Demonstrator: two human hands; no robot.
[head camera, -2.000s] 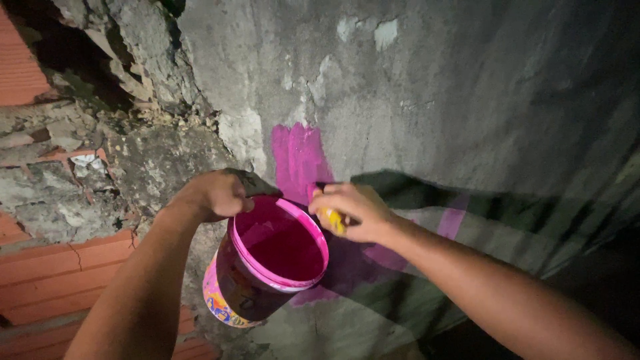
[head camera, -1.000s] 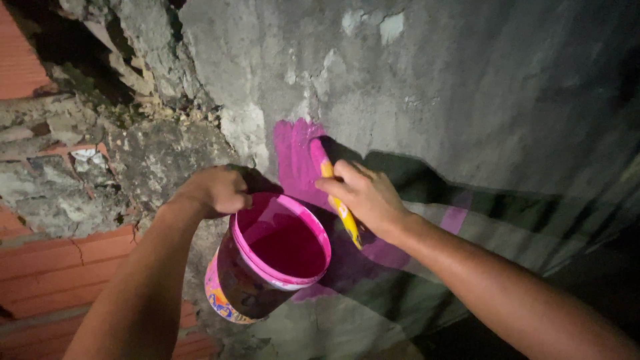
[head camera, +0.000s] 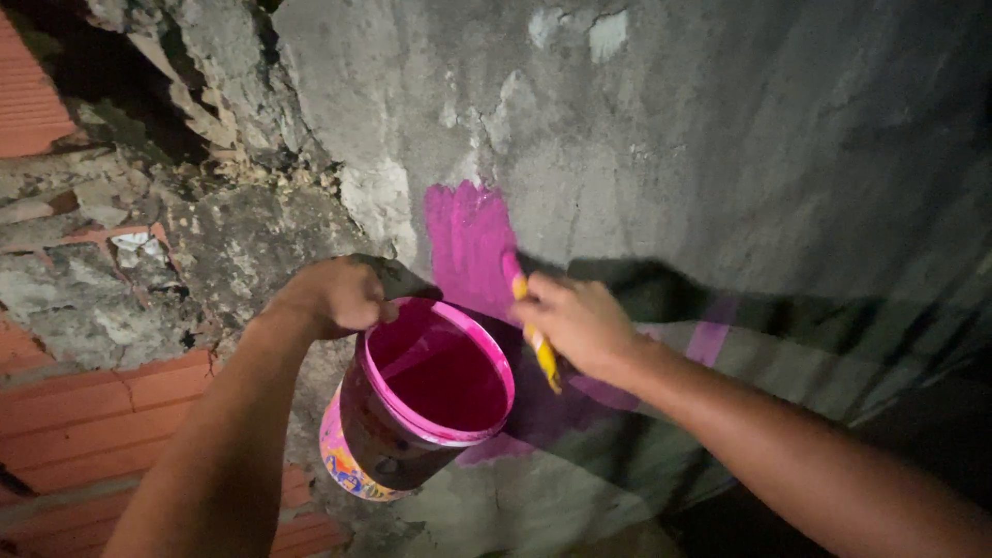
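My left hand (head camera: 345, 298) grips the rim of a plastic paint bucket (head camera: 387, 434), which hangs tilted in front of the wall with magenta paint (head camera: 446, 380) inside. In my right hand (head camera: 577, 322) is a paintbrush with a yellow handle (head camera: 545, 360). Its magenta-coated head (head camera: 511, 266) points up at the right edge of a magenta painted patch (head camera: 469, 240) on the grey wall. Whether the bristles touch the wall is hard to tell. More magenta paint spreads behind and right of the bucket, partly hidden by my right arm and shadow.
The grey plastered wall (head camera: 697, 170) fills the middle and right. On the left are broken masonry (head camera: 256, 232) with a dark hole above it and exposed red hollow bricks (head camera: 101, 418). A separate magenta stroke (head camera: 711, 332) shows above my right forearm.
Two seconds ago the brush was by the bucket's rim; it then rose to the upper part of the patch and is now somewhat lower at its right edge. My left hand still holds the bucket.
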